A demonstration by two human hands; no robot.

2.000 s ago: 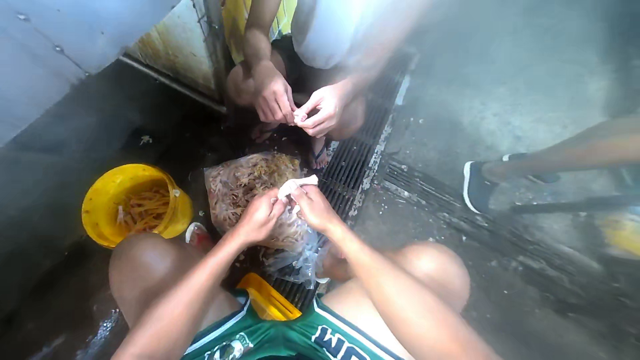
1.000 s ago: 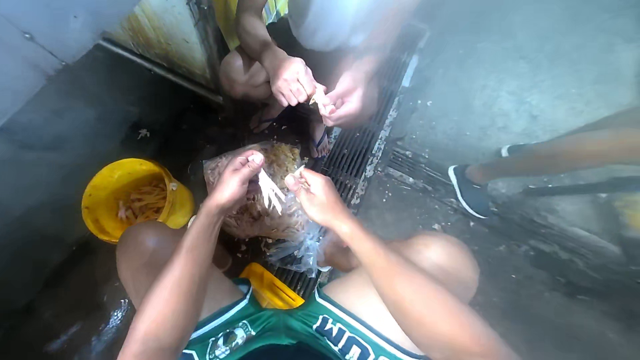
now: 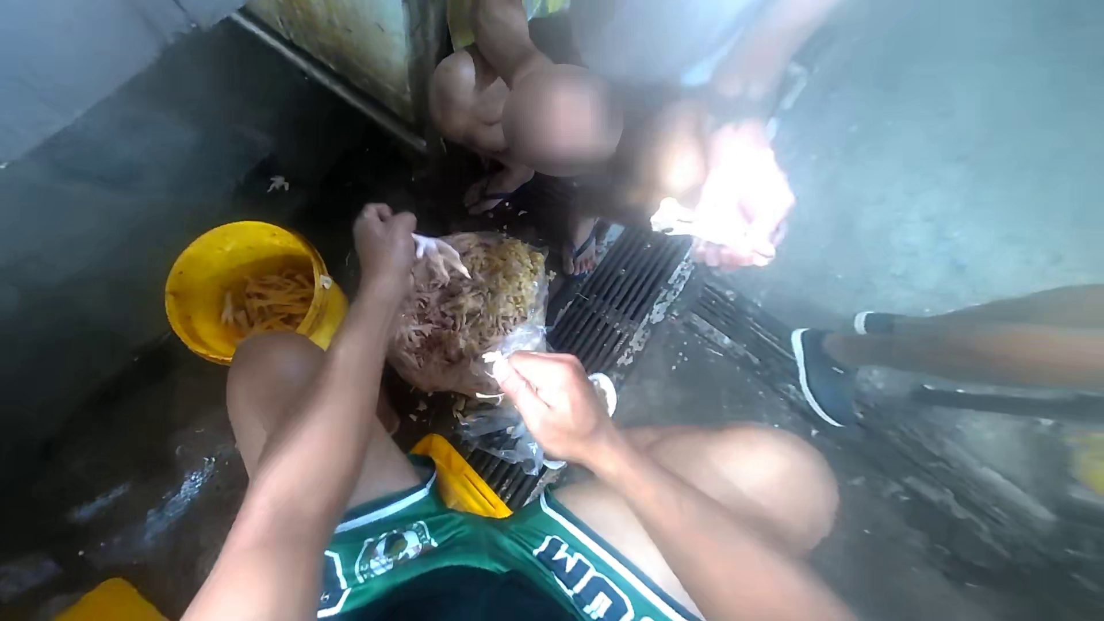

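My left hand (image 3: 385, 246) is closed around one end of a pale chicken foot (image 3: 442, 254), whose toes stick out to the right. It is above the left part of an open plastic bag of chicken feet and scraps (image 3: 461, 315). My right hand (image 3: 556, 401), lower and to the right, pinches a small whitish piece (image 3: 493, 362) between thumb and fingertips, over the bag's near right edge. The bag's clear plastic (image 3: 509, 440) lies crumpled below. A yellow bucket (image 3: 246, 237) left of my left forearm holds several yellowish chicken feet (image 3: 272, 302).
Across from me a person crouches, a pale piece in their overexposed hand (image 3: 746, 203). A metal drain grate (image 3: 617, 293) crosses the wet floor. Another person's dark shoe (image 3: 824, 379) is at right. A yellow plastic object (image 3: 466, 479) lies between my knees, near a wall panel (image 3: 345, 52) farther off.
My hands were together on a pale piece, then moved apart; now my left hand is farther left and my right hand lower. The other person's hands have separated.
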